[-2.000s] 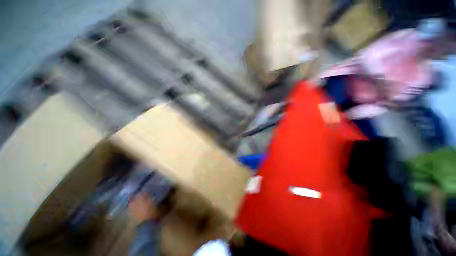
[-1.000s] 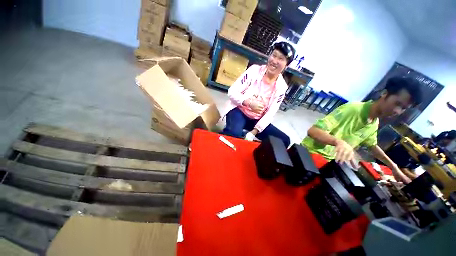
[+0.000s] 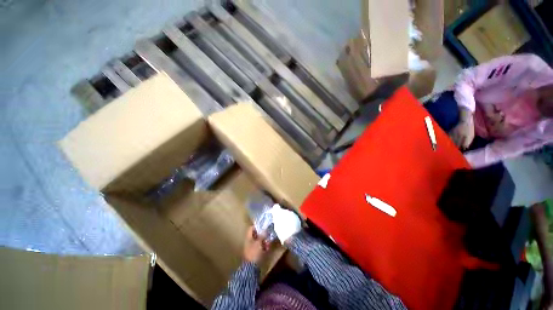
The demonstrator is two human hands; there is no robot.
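An open brown carton [image 3: 212, 224] stands below me at the left of the red table. My left hand [image 3: 254, 243], bare, is over the carton's near right part and holds a shiny clear plastic bag [image 3: 262, 209]; any contents cannot be made out. My right hand [image 3: 285, 224], in a white glove, is against the same bag from the right, its fingers too blurred to tell whether they grip. More crumpled clear plastic bags [image 3: 212, 171] lie at the carton's far end, with greyish dark contents.
The red table [image 3: 376, 248] bears a slim white object [image 3: 381, 204], another [image 3: 430, 132], and black boxes [image 3: 476, 197] at its right. A wooden pallet [image 3: 242, 66] lies beyond the carton. A person in pink [image 3: 503, 109] sits at the table's far side. Another carton [image 3: 397, 36] stands behind.
The view has swung down from the table and co-workers to the open carton. Both my hands are now in view, with a plastic bag between them.
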